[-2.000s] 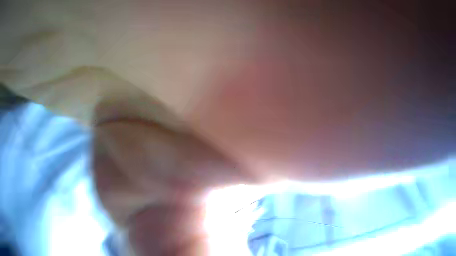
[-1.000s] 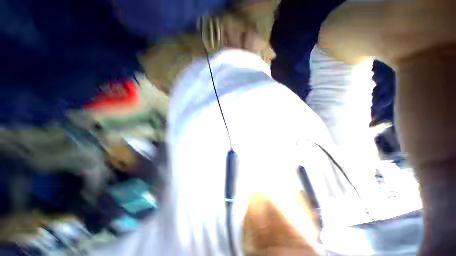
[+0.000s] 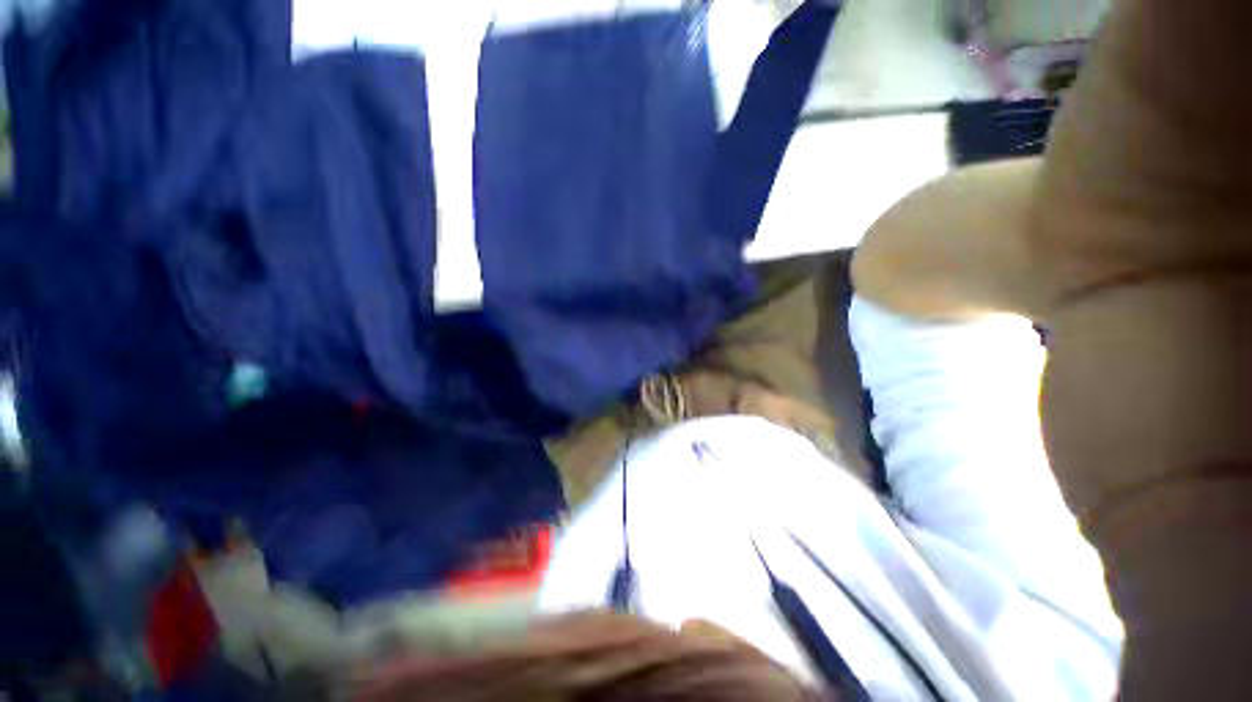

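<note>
A navy cloth piece [image 3: 590, 178] lies over the front edge of the white table [image 3: 858, 185] and hangs toward the lap. A larger heap of navy garments [image 3: 302, 206] hangs over the edge to its left. My right hand [image 3: 1133, 357] is very close to the camera along the right edge, large, blurred and cut off, away from the cloth. Its fingertips and any hold are hidden. I cannot make out my left hand. A blurred brown shape at the bottom edge cannot be identified.
My white-clothed torso [image 3: 728, 507], with dark cords hanging on it, and brown-clad lap [image 3: 769, 350] fill the lower middle. A red rim [image 3: 501, 560] shows below the navy cloth. Part of a pale machine [image 3: 886, 62] stands on the table at the upper right.
The view has swung from a close blur, past my torso, to the table and navy cloth. My right hand remains large at the right edge since one second ago.
</note>
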